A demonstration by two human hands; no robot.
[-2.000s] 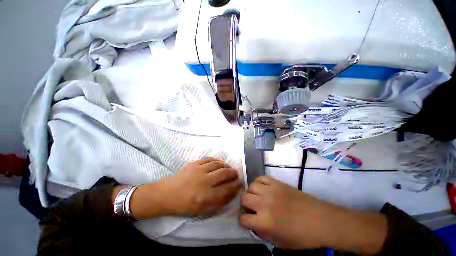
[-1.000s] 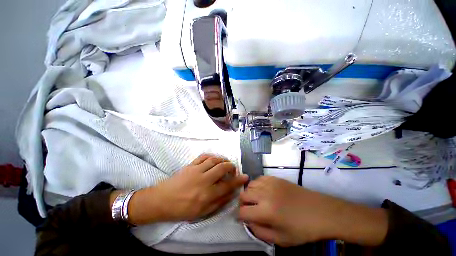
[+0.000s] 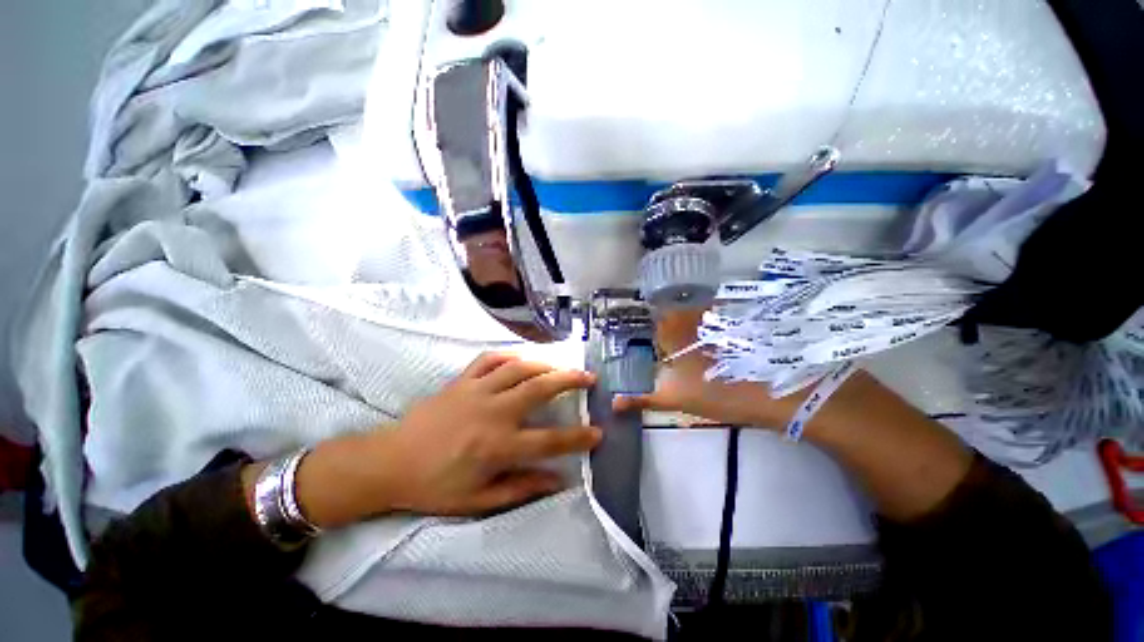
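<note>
A pale ribbed garment piece (image 3: 314, 364) lies left of the needle area, its white edge running down beside a dark-grey strip (image 3: 615, 474). My left hand (image 3: 483, 433) lies flat on the garment with fingers spread, fingertips at the edge near the presser foot area. My right hand (image 3: 703, 383) is right of and partly behind the grey-blue cylindrical part (image 3: 630, 366), with a fingertip showing just below it. The labels and machine parts hide some of its fingers. The needle itself cannot be made out.
The white sewing machine head (image 3: 753, 88) has a chrome guard (image 3: 471, 163) and a tension dial (image 3: 680, 270). Woven labels (image 3: 841, 320) overlap my right hand and wrist. A black cord (image 3: 728, 514) hangs over the table's front edge (image 3: 790, 577). Orange-red handles (image 3: 1114, 477) show far right.
My right hand has let go of the garment edge and moved up to beside the presser foot area. My left hand has flattened and its fingers have spread. The view has shifted slightly.
</note>
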